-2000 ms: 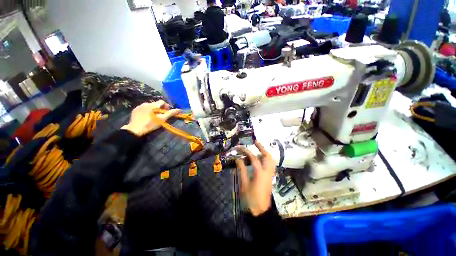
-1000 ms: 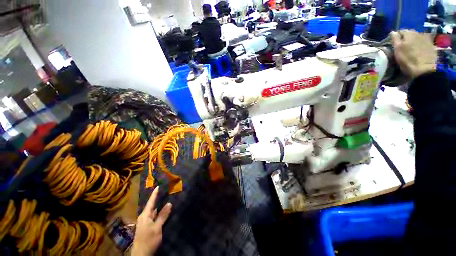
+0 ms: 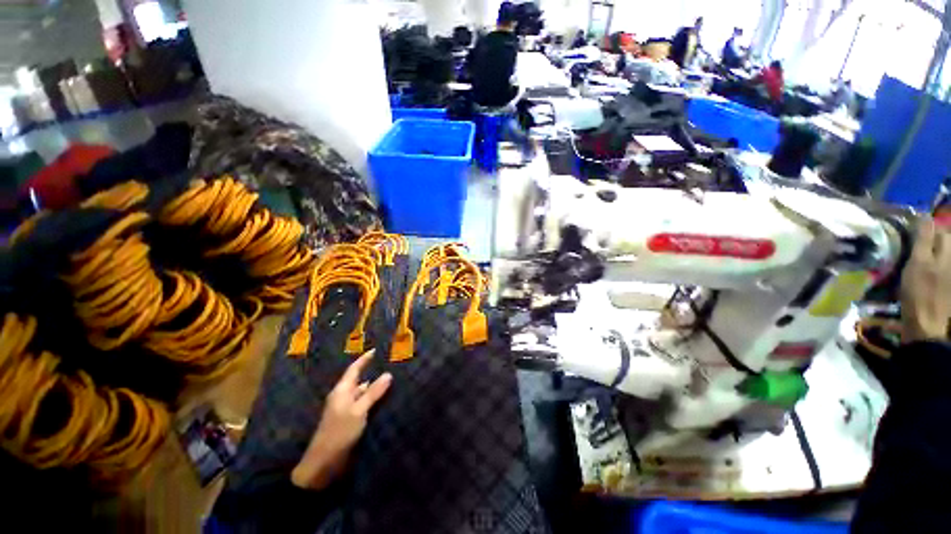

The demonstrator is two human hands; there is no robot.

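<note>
A dark checked bag panel (image 3: 438, 428) lies left of the white sewing machine (image 3: 667, 240). Orange handles (image 3: 344, 276) loop upward from it, with flat tabs (image 3: 474, 328) on the panel. My left hand (image 3: 344, 412) rests on or just over the panel below the tabs, fingers apart, holding nothing. My right hand (image 3: 926, 282) is at the right edge by the handwheel (image 3: 892, 235), partly cut off and blurred; whether it grips the wheel cannot be told. The needle area (image 3: 558, 266) is blurred.
Stacked bundles with orange loops (image 3: 115, 282) stand at the left. Camouflage-like fabric (image 3: 276, 156) lies behind them. A blue bin (image 3: 422, 172) stands behind the panel. Another blue crate (image 3: 720, 518) is at the bottom right. A person in dark clothes (image 3: 493, 68) is in the background.
The view has shifted. My left hand left the handle by the needle and now lies over the panel. My right hand moved from beside the cylinder arm to the handwheel. The handle loops now show together.
</note>
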